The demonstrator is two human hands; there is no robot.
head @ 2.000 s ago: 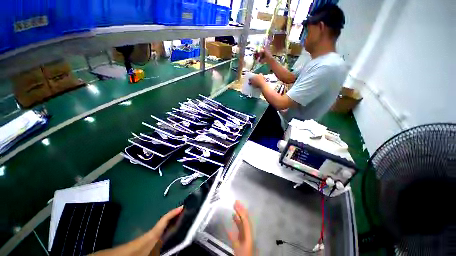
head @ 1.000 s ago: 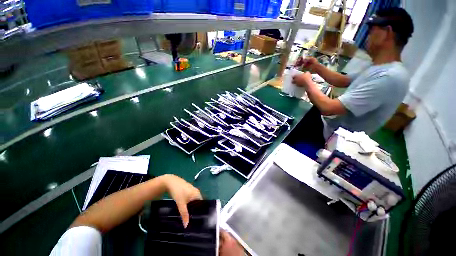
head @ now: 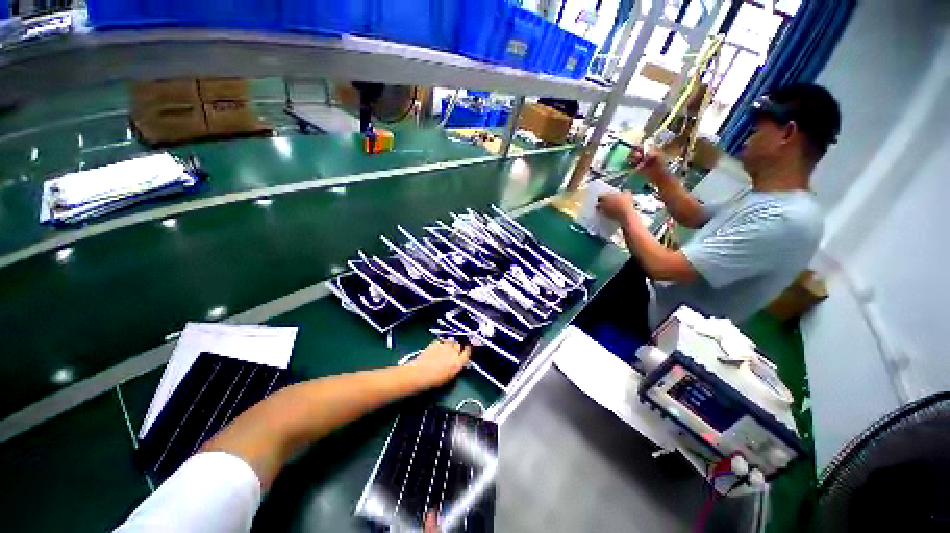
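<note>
My left arm reaches across the bench. My left hand (head: 443, 362) is at the near edge of the stacked solar panels (head: 464, 273), by a white cord; whether its fingers grip anything is hidden. A small black solar panel (head: 432, 463) with pale lines is low in the view, beside the test box (head: 615, 448). My right hand (head: 430, 523) is mostly cut off by the bottom edge; one digit shows on that panel's face, holding its near end.
Another black panel (head: 208, 411) lies over a white-backed one at left. A meter (head: 719, 411) with a red lead stands at the test box's far right. White sheets (head: 120, 185) lie at far left. A coworker (head: 745, 239) stands beyond, a black fan (head: 896, 468) at right.
My left hand has left the panel in front and moved forward to the stack's near edge. The held panel has shifted slightly right, and my right hand shows less.
</note>
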